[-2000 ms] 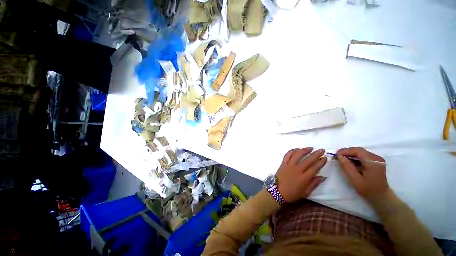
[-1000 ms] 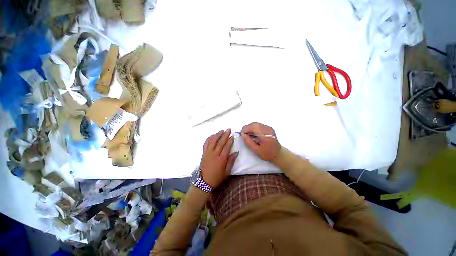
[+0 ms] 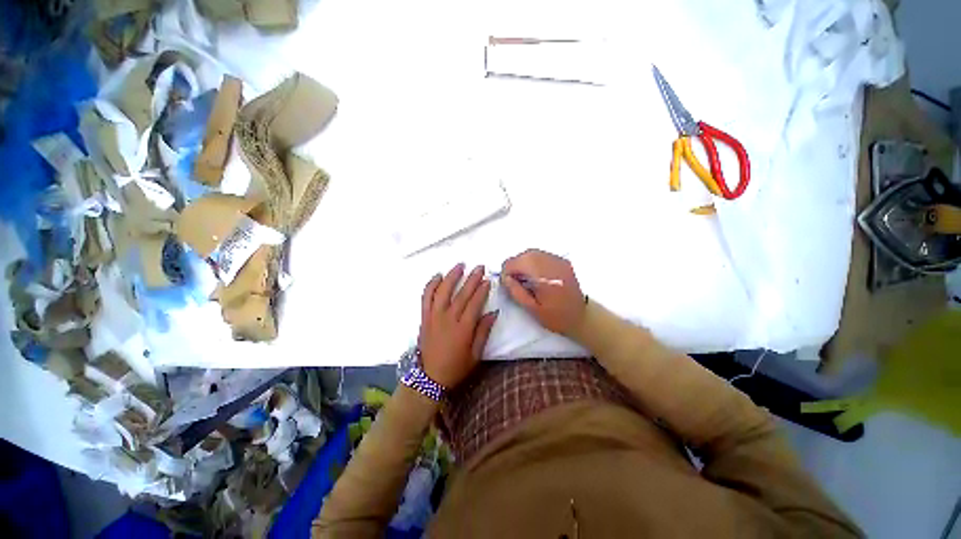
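Note:
My left hand (image 3: pixel 453 321) lies flat, palm down, with fingers spread on the white cloth at the table's front edge. My right hand (image 3: pixel 546 292) is beside it, holding a thin pen (image 3: pixel 540 281) in its fingertips, with the tip near my left fingers. Whether a white piece lies under my hands on the white cloth cannot be told. A white strip (image 3: pixel 457 218) with dark edges lies just beyond my hands. Another white piece (image 3: pixel 543 61) with dark edges lies farther back.
Scissors (image 3: pixel 695 137) lie open at right, beside a small orange-yellow scrap (image 3: pixel 703 210). Tied tan bundles (image 3: pixel 253 211) heap at left with blue mesh (image 3: pixel 47 158). A steam iron (image 3: pixel 917 221) stands at far right, with crumpled white cloth (image 3: pixel 832 53) behind. More bundles hang below left.
The view has swung right since the oldest frame, bringing the iron into sight. Since the later one it shifted slightly. My hands stay at the front edge, the pen still in my right hand.

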